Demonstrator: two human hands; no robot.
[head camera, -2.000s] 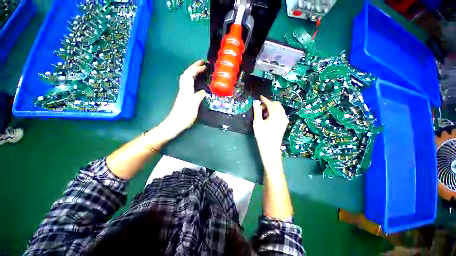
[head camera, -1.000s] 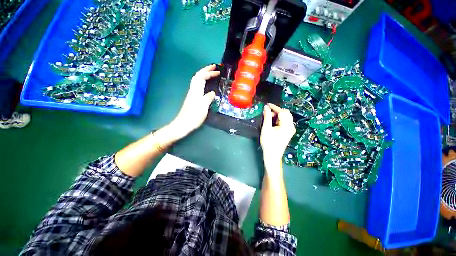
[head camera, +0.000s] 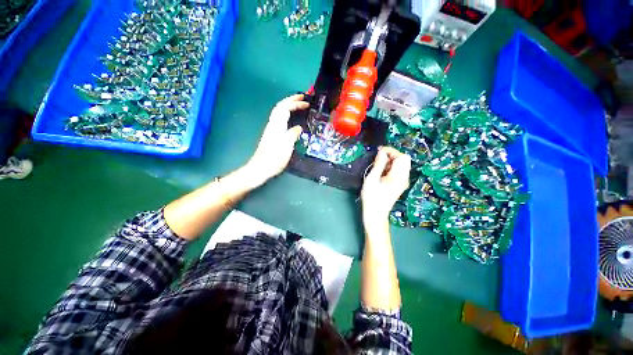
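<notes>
A green circuit board (head camera: 333, 149) lies in the front of the black test fixture (head camera: 324, 172). The red-orange clamp handle (head camera: 355, 97) is down over the base, its end just behind the board. My left hand (head camera: 277, 142) is at the fixture's left side, fingers apart, thumb tip by the board's left end and forefinger near the back plate. My right hand (head camera: 386, 179) is at the fixture's right front edge, thumb and fingers pinched together on a thin pale wire (head camera: 361, 183), which is faint. The board's back part is hidden under the clamp.
A heap of green boards (head camera: 461, 177) lies right of the fixture, with a pale flat meter (head camera: 406, 94) behind it. Two blue trays (head camera: 552, 239) stand farther right. A blue tray (head camera: 114, 144) holding boards is at left. A power supply (head camera: 454, 24) and several loose boards (head camera: 305, 24) lie behind.
My right hand has drawn slightly away from the board's right end. My left hand stays at the fixture's left side. The handle stays down. The camera view has shifted a little.
</notes>
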